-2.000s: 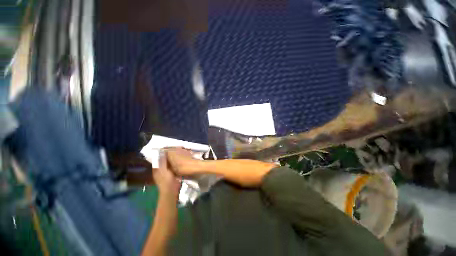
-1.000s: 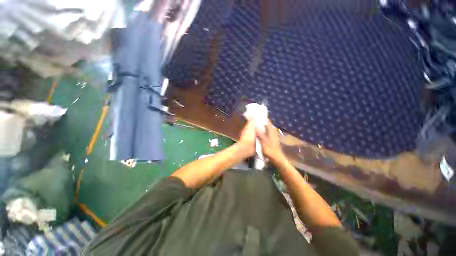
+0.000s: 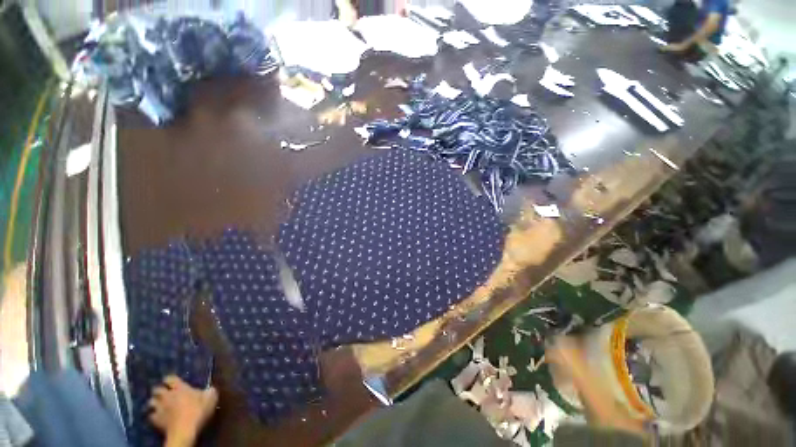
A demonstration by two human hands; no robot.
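Observation:
A large curved navy panel stack [image 3: 393, 244] with small pale motifs lies on the brown table. A narrower panel stack [image 3: 257, 314] lies beside it, and another narrow stack [image 3: 160, 306] lies farther left. My left hand [image 3: 181, 406] rests on the lower part of that left stack, fingers spread, gripping nothing visible. My right hand [image 3: 580, 375] is blurred, out past the table edge beside the white scrap bucket [image 3: 668, 371]. Its fingers are unclear, and no paper shows in it.
Striped offcuts [image 3: 489, 140] lie beyond the large panel; another heap [image 3: 179, 57] is at the far left. A metal rail [image 3: 109, 262] runs along the left side. A blue bundle [image 3: 65, 410] is at bottom left. A person [image 3: 703, 30] is at far right. Scraps litter the floor.
My hands have parted; the white paper they held together no longer shows in them. My left hand has come onto the left panel stack, my right hand towards the bucket. The view takes in more table.

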